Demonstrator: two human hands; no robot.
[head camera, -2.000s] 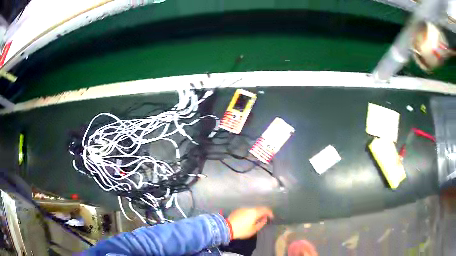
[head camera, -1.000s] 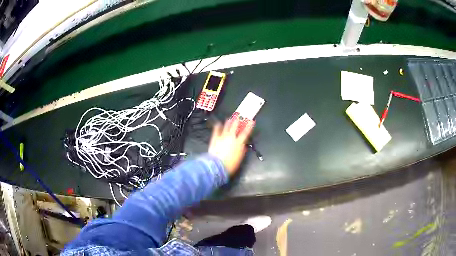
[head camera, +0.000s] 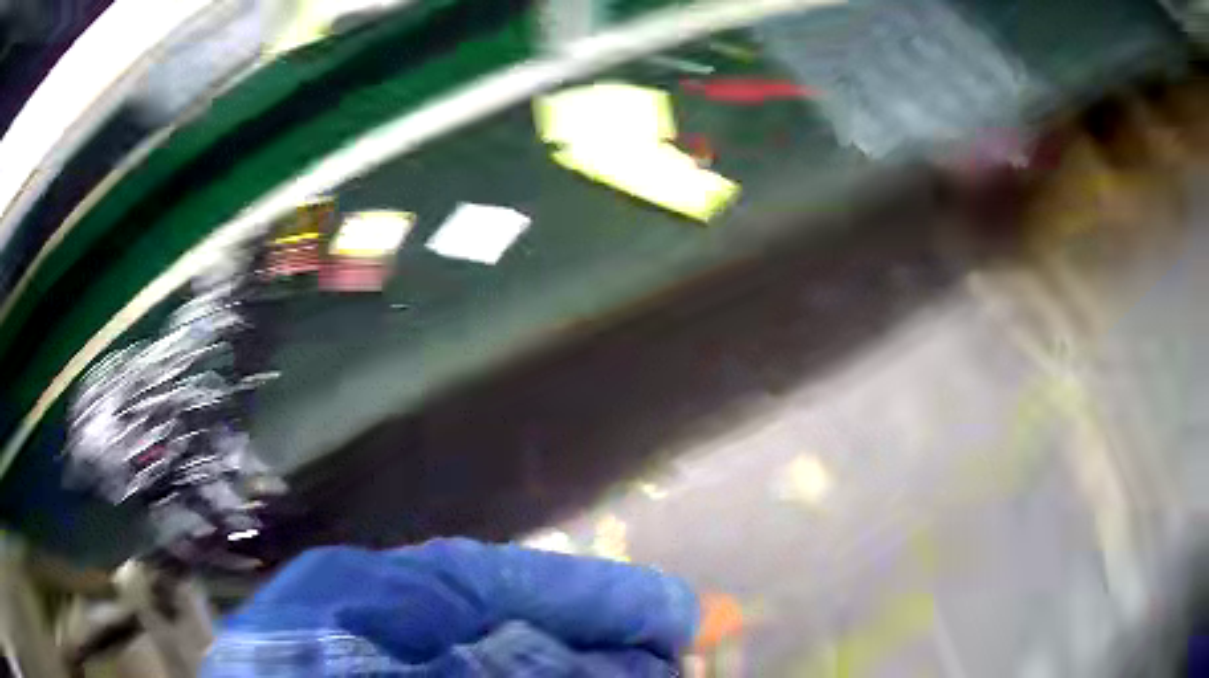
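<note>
The frame is strongly blurred. A red and yellow keypad phone (head camera: 296, 254) lies on the dark green bench mat at the upper left. Beside it on the right lies a second red phone (head camera: 354, 274) with a white upper part. A white paper slip (head camera: 479, 232) lies right of them. My left hand (head camera: 720, 620) shows only as a small blurred patch past the end of my blue sleeve, low in the picture, away from the phones; its fingers and any hold are not readable. My right hand is not in view.
White and black cables (head camera: 166, 417) lie tangled at the left. A pale note sheet (head camera: 607, 117) and a yellow pad (head camera: 650, 179) lie at top centre, near a red pen (head camera: 749, 90). A clear tray (head camera: 895, 73) is at the upper right. The green conveyor (head camera: 285, 133) runs behind a pale edge.
The view has swung right, so the bench things sit further left and are blurred. My left hand has come away from the white-topped phone and is now low in the picture.
</note>
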